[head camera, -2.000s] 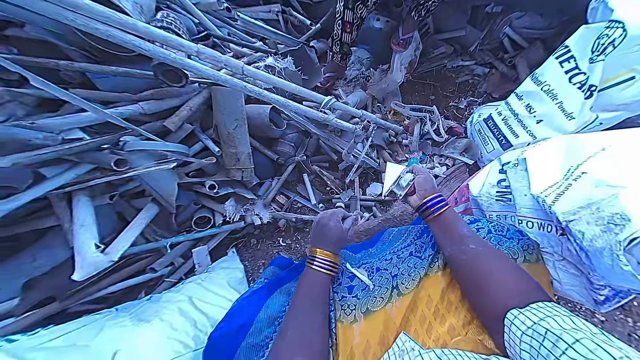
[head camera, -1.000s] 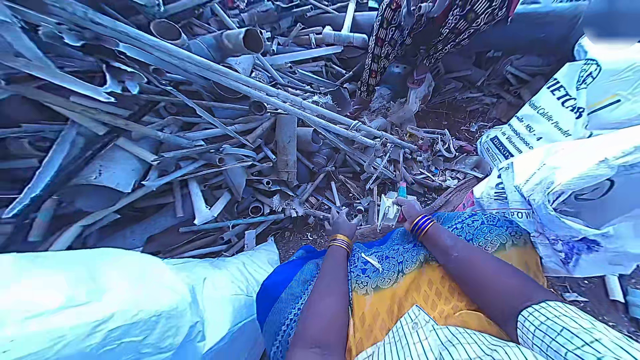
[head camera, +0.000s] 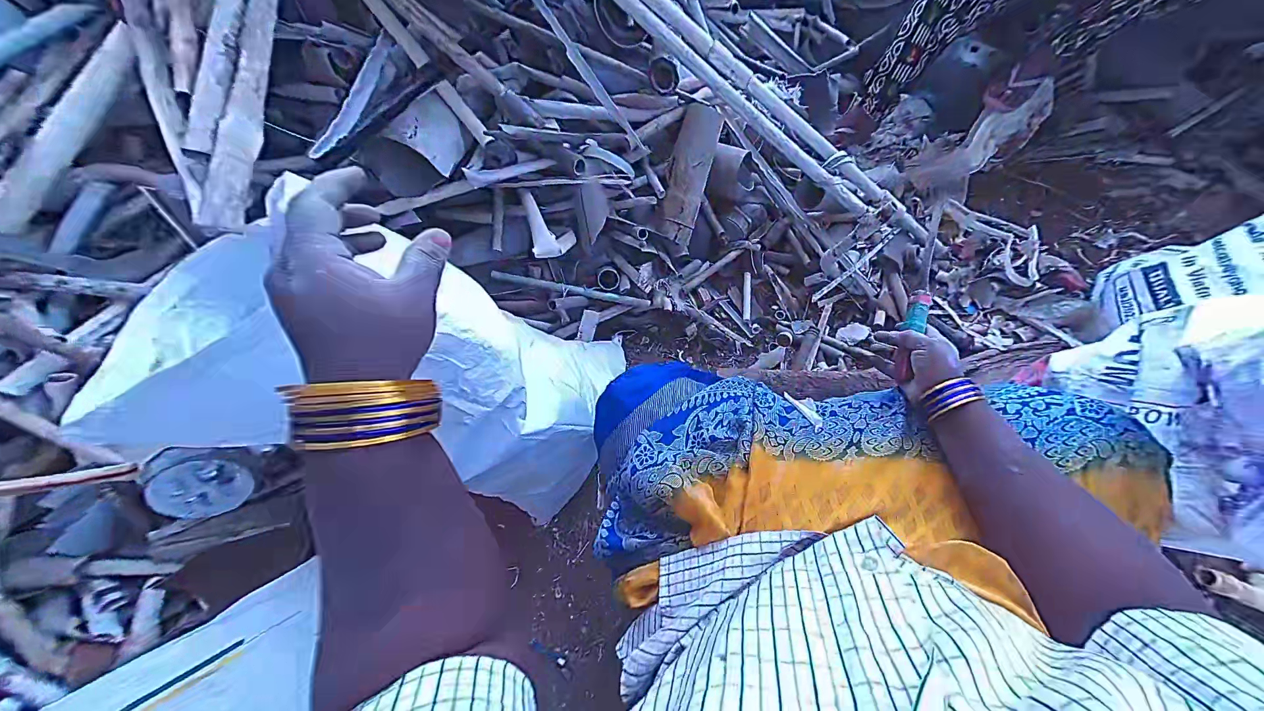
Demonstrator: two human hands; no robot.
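Note:
My left hand [head camera: 351, 272], with gold and blue bangles at the wrist, is raised above a white woven sack [head camera: 494, 370]. Its thumb stands apart from the partly curled fingers; white material shows beside the fingertips, and I cannot tell whether it is part of the sack. My right hand [head camera: 926, 357] is low over the lap, closed on the green handle [head camera: 917, 314] of a thin-bladed tool that points up and away. A small white scrap [head camera: 804, 409] lies on the blue patterned cloth [head camera: 859, 420] over my lap.
A heap of scrap plastic pipes [head camera: 696, 178] spreads ahead and left, with long pipes [head camera: 780, 118] lying diagonally across it. Printed white sacks [head camera: 1185, 365] stand at the right. Another person's patterned garment [head camera: 918, 49] shows at the top right. A round metallic-looking piece [head camera: 197, 484] lies lower left.
My left hand has moved left, from beside my right hand to above the white sack. The pale piece earlier at my right hand no longer shows there. The view has swung left.

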